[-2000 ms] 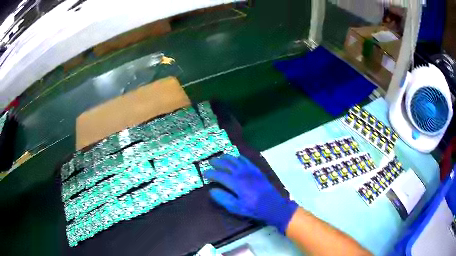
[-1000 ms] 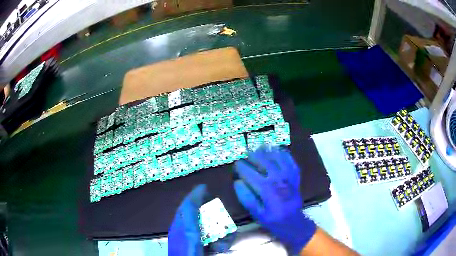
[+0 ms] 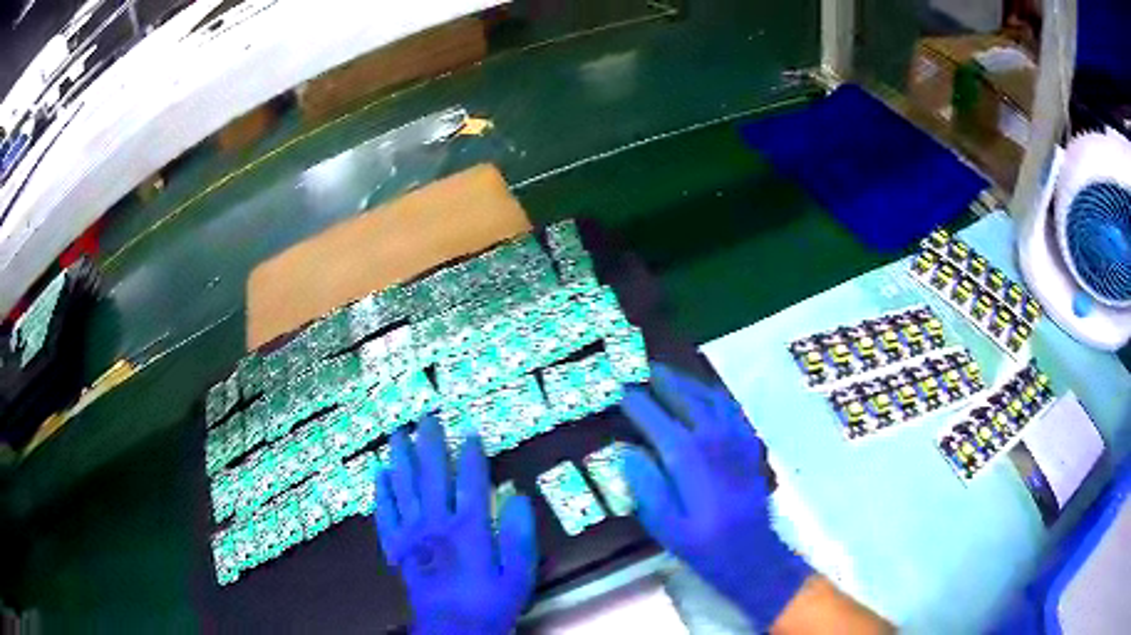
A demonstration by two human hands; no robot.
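Note:
Small green circuit boards (image 3: 496,416) lie in slanted, tightly packed rows on a black sheet (image 3: 310,595). One loose board (image 3: 571,497) lies in front of the rows, between my hands. A second loose board (image 3: 610,476) lies beside it, its right side under my right hand (image 3: 707,490). My right hand is palm down, thumb and fingers apart. My left hand (image 3: 453,533), in a blue glove like the right, is palm down with fingers spread over the front row's edge. A sliver of another board shows between its thumb and forefinger; the rest is hidden.
Board strips (image 3: 905,395) with yellow-and-black parts lie on the pale blue-green bench mat (image 3: 794,484), near a small white box (image 3: 1067,447) and a fan (image 3: 1098,236). A blue tote (image 3: 1091,571) is at lower right. Brown cardboard (image 3: 385,254) lies behind the black sheet.
My left hand has moved from the front edge onto the sheet, and the board beside it is no longer there. Two loose boards now lie before the rows. My right hand's fingers have spread.

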